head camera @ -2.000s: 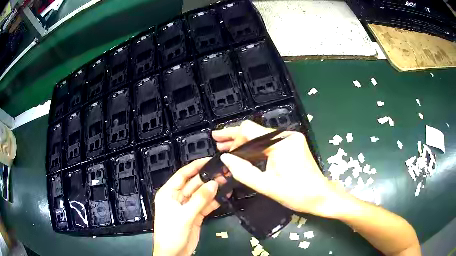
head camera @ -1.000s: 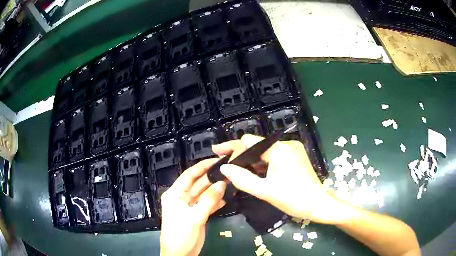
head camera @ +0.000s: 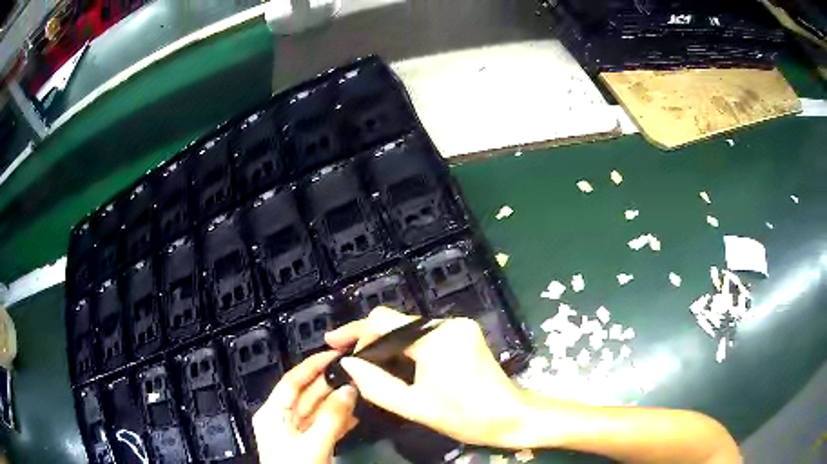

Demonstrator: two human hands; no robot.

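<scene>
My left hand (head camera: 304, 412) is low in the centre, its fingers and thumb closed on a black part that looks like a phone housing (head camera: 413, 439). My right hand (head camera: 444, 376) is just to its right and holds dark tweezers (head camera: 394, 346), their shaft lying across the hand. The right thumb and fingertips meet the left fingers at the near end of the tweezers. Both hands are over the near edge of the black blister tray (head camera: 299, 195), whose pockets hold black housings. What lies between the fingertips is too small and dark to tell.
Many white paper squares (head camera: 580, 340) lie right of the tray. A heap of paper strips (head camera: 723, 304) and a white sheet (head camera: 745, 255) are farther right. Beyond are a white board (head camera: 512, 95), a wooden board (head camera: 703, 101) and stacked black trays (head camera: 671, 36).
The view has tilted up and shifted, so the tray, boards and hands sit lower and more to the left. The hands keep nearly the same grip.
</scene>
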